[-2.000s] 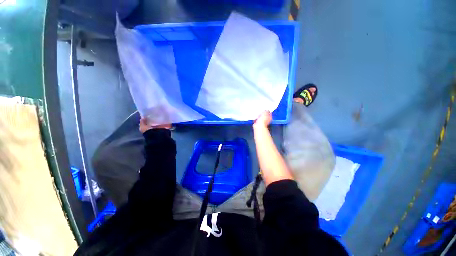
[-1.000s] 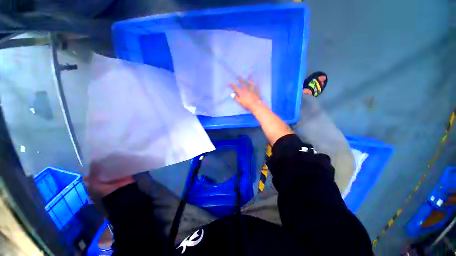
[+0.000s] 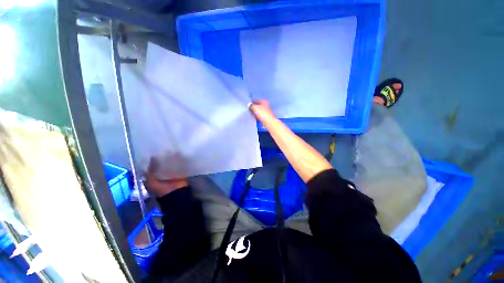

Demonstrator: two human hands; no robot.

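A large thin white liner sheet (image 3: 193, 116) is held up to the left of the crate, its right edge over the crate's left front corner. My right hand (image 3: 260, 109) grips the sheet's right edge. My left hand (image 3: 163, 174) is blurred and holds the sheet's lower left part, with its fingers partly hidden by the sheet. A second liner sheet (image 3: 309, 69) lies flat in the blue tote (image 3: 301, 126), over its right and middle part. Blue crate bottom shows at the tote's left.
A blue stool (image 3: 260, 200) stands between my legs, below the tote. A green bench with cardboard (image 3: 50, 193) and a dark metal frame (image 3: 88, 143) are at the left. A blue crate (image 3: 456, 190) with white sheet is at lower right. Small blue crates sit under the bench.
The sheet in the tote now lies flatter, towards the right. My right hand has left it and taken the edge of the other sheet, which my left hand still holds. The view has shifted.
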